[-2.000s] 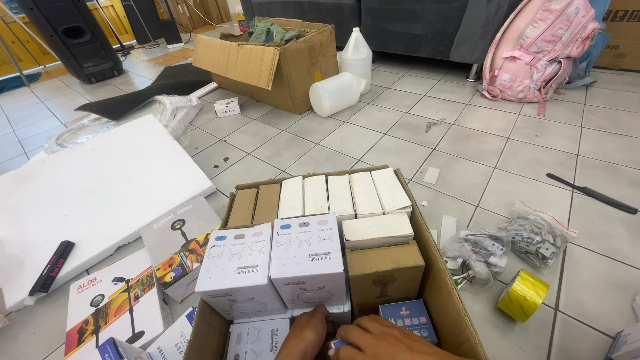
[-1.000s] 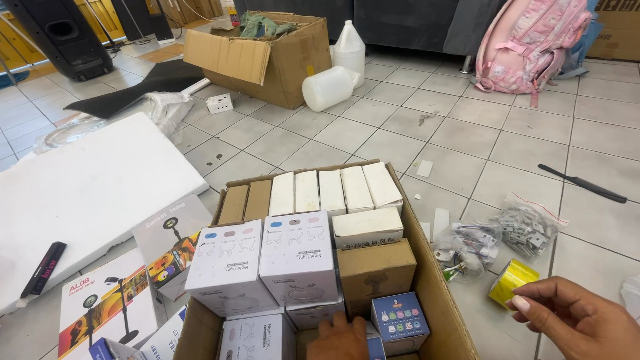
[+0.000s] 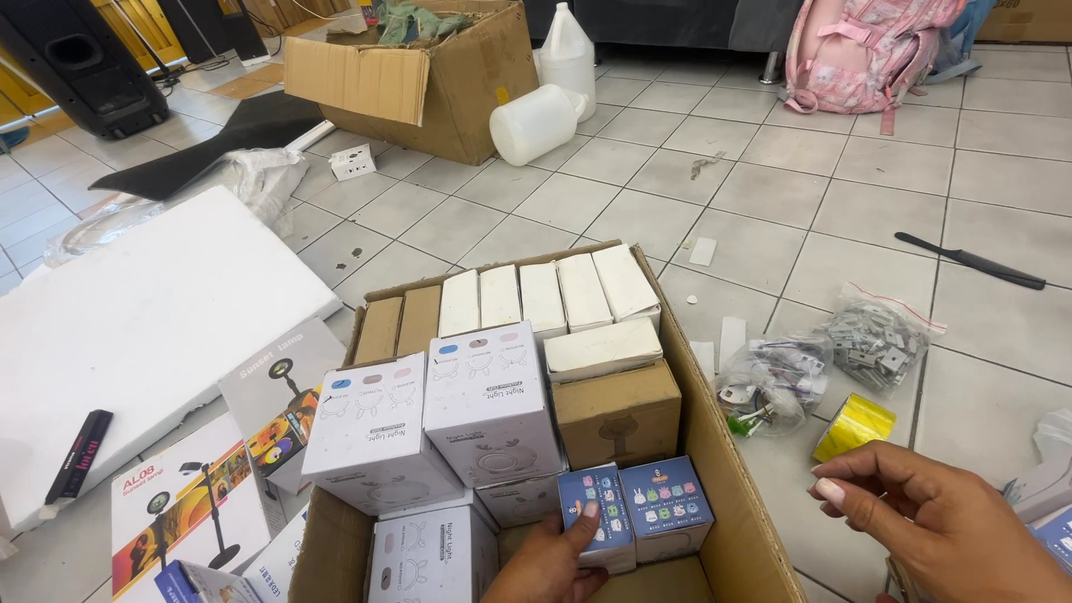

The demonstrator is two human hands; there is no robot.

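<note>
My left hand point(image 3: 557, 557) grips a small blue box with cartoon animal faces point(image 3: 596, 515) inside a large cardboard carton point(image 3: 727, 469). A matching blue box point(image 3: 666, 507) stands beside it, against the carton's right wall. My right hand point(image 3: 938, 511) hovers over the floor right of the carton, fingers slightly curled and holding nothing, near a roll of yellow tape point(image 3: 854, 427). White night light boxes point(image 3: 490, 402) fill the carton's left part. A brown box point(image 3: 618, 414) sits behind the blue ones, and a row of slim white boxes point(image 3: 543, 297) lines the far wall.
Left of the carton lie sunset lamp boxes point(image 3: 188, 502) and a white foam sheet point(image 3: 159, 293) with a dark slim box point(image 3: 77, 456) on it. To the right are bags of small parts point(image 3: 879, 339) and a black comb point(image 3: 971, 258). Plastic jugs point(image 3: 536, 126) and an open carton point(image 3: 469, 84) are farther back.
Two seconds ago both hands were together at the carton's near side. My right hand has moved out to the right, over the floor. A second blue box is now visible, in my left hand.
</note>
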